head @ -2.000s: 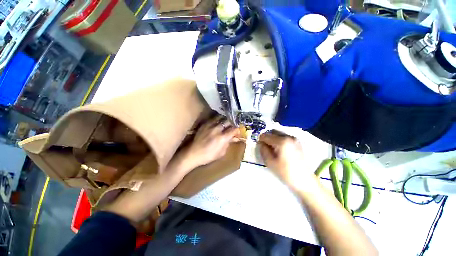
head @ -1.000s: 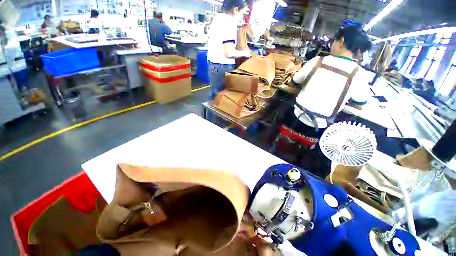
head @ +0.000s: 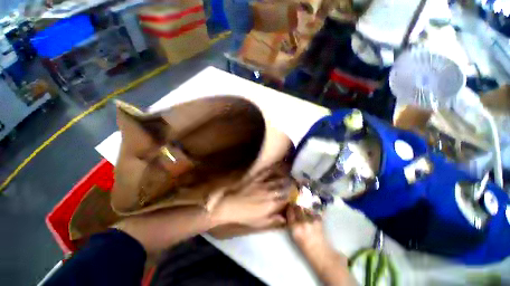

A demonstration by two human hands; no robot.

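Note:
The tan-brown bag body lies on the white table, its wide opening facing up and towards me. My left hand presses on the bag's edge, left of the needle area, fingers towards the machine. My right hand is at the edge close to the presser foot, fingertips bent in; blur hides whether it grips the bag. The sewing machine has a white head and a blue cloth cover. Scissors with green loop handles lie right of my right hand.
A red crate holding a brown piece stands left of the table. A white fan stands behind the machine. A cardboard box, a blue bin and brown pieces are further back.
The view rose to the room, then tilted partly down again, bringing both hands and the scissors back into sight. The bag remains left of the machine head.

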